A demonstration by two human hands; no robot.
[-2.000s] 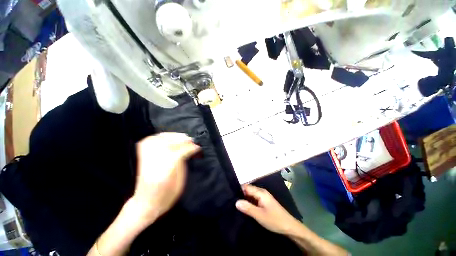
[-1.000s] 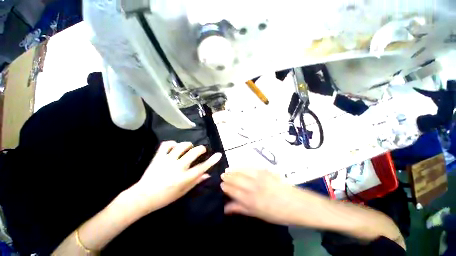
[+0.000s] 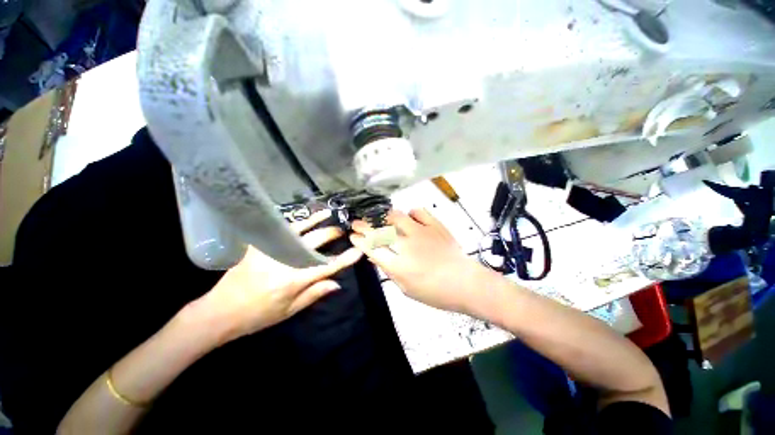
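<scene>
The black garment (image 3: 110, 297) covers the table's left side and hangs over its front edge. Its smoother panel (image 3: 336, 336) runs up under the sewing machine (image 3: 289, 76). The presser foot area (image 3: 342, 212) is partly hidden by fingers. My left hand (image 3: 259, 293) lies on the cloth left of the foot, fingers apart, thumb pointing right; some fingertips are behind the machine head. My right hand (image 3: 429, 263) is at the cloth's right edge beside the foot, fingertips bent onto it and close to my left thumb. The needle tip cannot be made out.
The white tension dial (image 3: 384, 161) is above my hands. Right of them lie an orange-handled tool (image 3: 446, 189) with a thin shaft and black-handled scissors (image 3: 542, 246). A clear round item (image 3: 671, 248) is at the table's right end. A red basket (image 3: 653, 316) shows below.
Both hands have moved up along the cloth's edge to the presser foot. The view has moved closer to the machine head, which now hides more of the table.
</scene>
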